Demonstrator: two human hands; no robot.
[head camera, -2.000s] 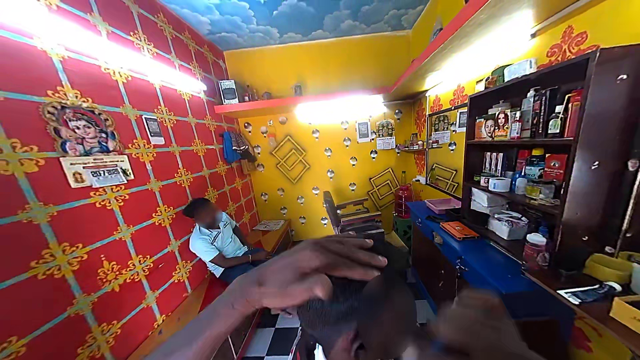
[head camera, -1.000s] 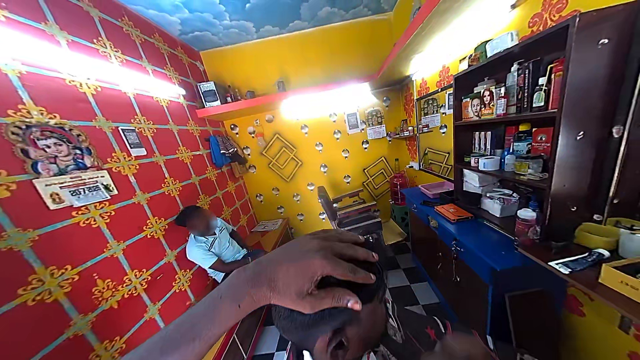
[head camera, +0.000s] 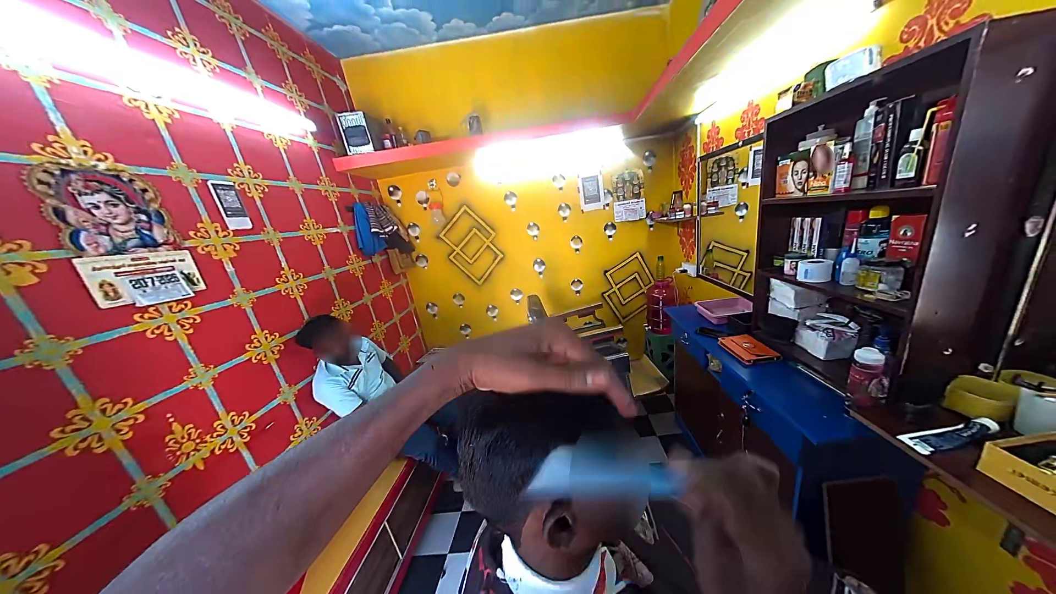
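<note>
A seated person's head (head camera: 511, 445) with short dark hair is low in the middle, a white band (head camera: 536, 569) around the neck and a patterned cape below. My left hand (head camera: 544, 363) reaches over from the left, palm down with bent fingers, above the top of the head; whether it touches the hair is unclear. To the right of the head, my right hand (head camera: 734, 511) is blurred and closed around a light blue tool (head camera: 610, 474), also blurred, whose kind I cannot tell. The tool lies across the side of the head above the ear.
Another person (head camera: 351, 371) sits on a bench along the red wall. At right stand a blue counter (head camera: 792, 396) with an orange pouch (head camera: 749, 349) and a pink tray (head camera: 724, 310), and a dark shelf unit (head camera: 850, 200) with bottles and boxes. A chair is behind the head.
A blurred light blue tool now shows in my right hand beside the head; one second ago that hand was lower, at the frame's bottom edge. My left hand has stayed over the head.
</note>
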